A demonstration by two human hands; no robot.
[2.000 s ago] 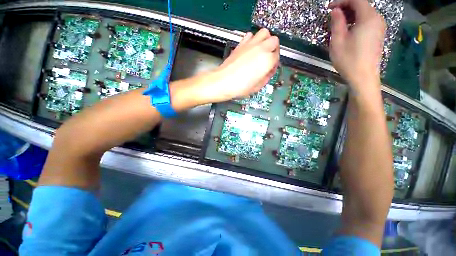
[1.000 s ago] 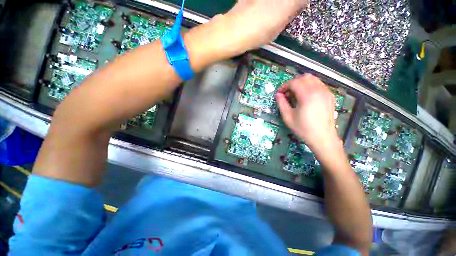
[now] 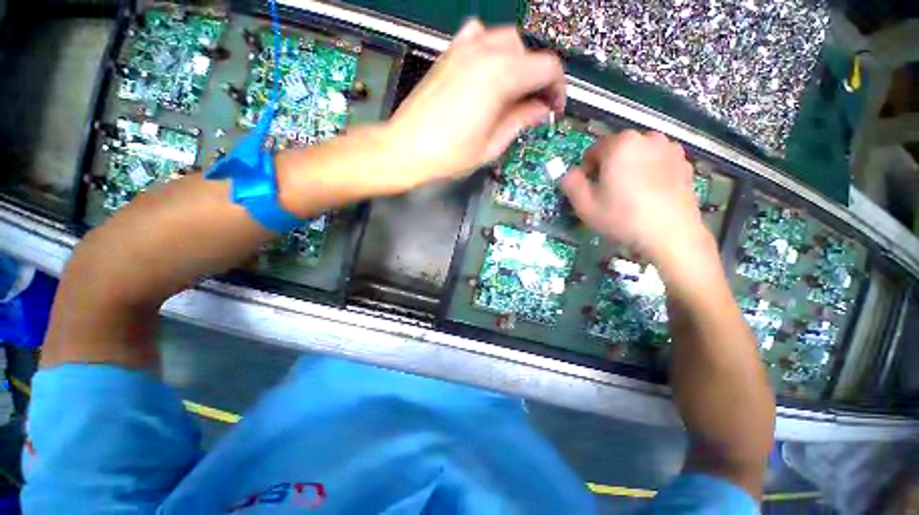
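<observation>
My left hand, with a blue strap on its wrist, is over the far edge of the middle carrier. Its fingertips are pinched, with a small pale component showing just below them, above the far-left green board. My right hand is over the same carrier, fingers curled, fingertips at that board's right side. Whether it holds anything is hidden. The near-left board and near-right board lie in the carrier. The fourth board is mostly behind my right hand.
A glittering component pile lies on the green mat beyond the far rail. Another carrier with boards is at left, partly under my left arm, and one at right. A gap separates left and middle carriers. The near metal rail runs across.
My left hand went out towards the pile and came back over the middle carrier. My right hand came from the pile down to the boards. The carriers have shifted slightly right.
</observation>
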